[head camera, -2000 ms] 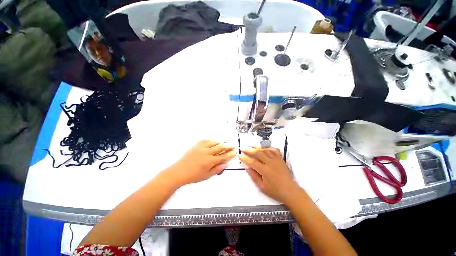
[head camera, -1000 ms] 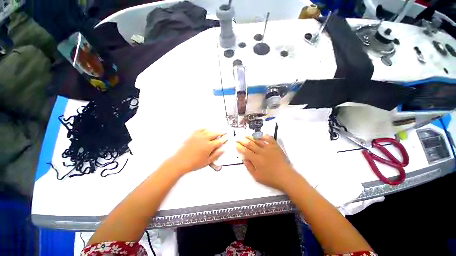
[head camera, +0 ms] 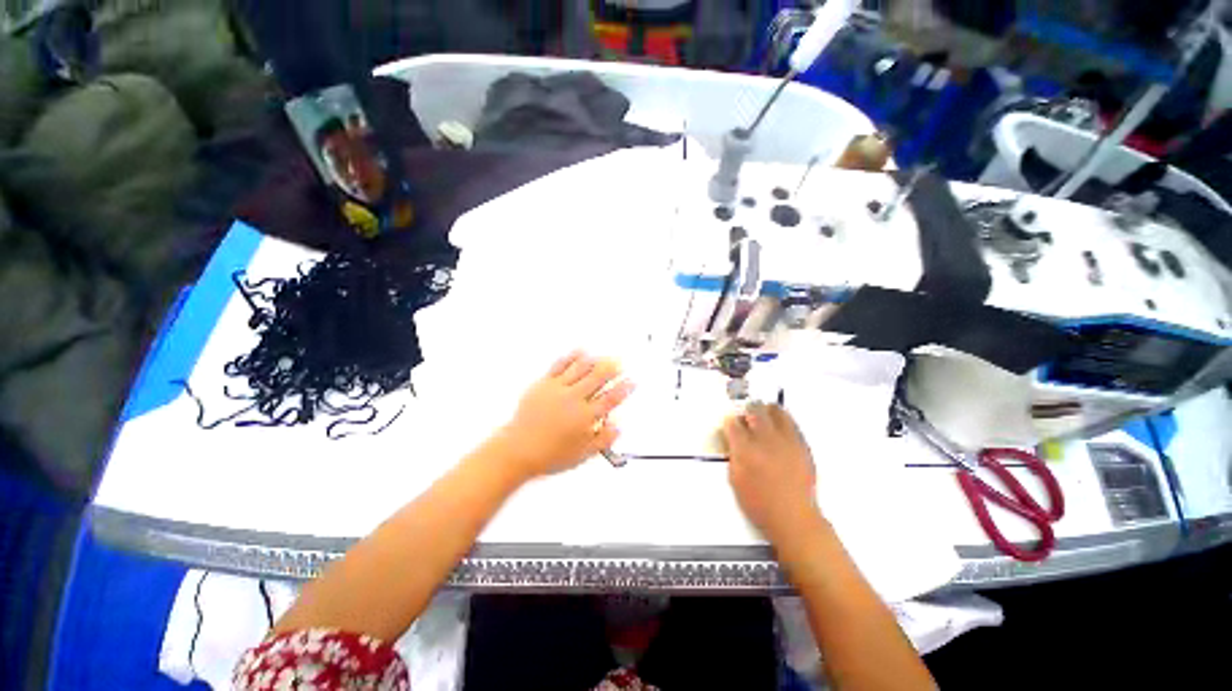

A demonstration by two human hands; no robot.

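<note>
White fabric (head camera: 676,506) lies on the white table below the sewing machine head (head camera: 757,257). A thin black cord (head camera: 676,458) runs sideways across the fabric between my hands. My left hand (head camera: 568,416) lies on the fabric left of the needle area, with a loose cord end by its fingers; whether it grips the cord is unclear. My right hand (head camera: 770,459) rests on the fabric at the cord's right part, fingers bent; its grip is hidden. The presser foot (head camera: 703,354) is above and between the hands, blurred.
A black cord pile (head camera: 331,338) lies at the left. Red-handled scissors (head camera: 1013,500) lie at the right. Black cloth strips (head camera: 946,324) drape over the machine. A picture-covered container (head camera: 349,159) stands at the back left. A measuring scale (head camera: 595,567) runs along the front edge.
The camera view has shifted. My hands have moved apart and slightly away from the presser foot, showing more of the sideways cord between them.
</note>
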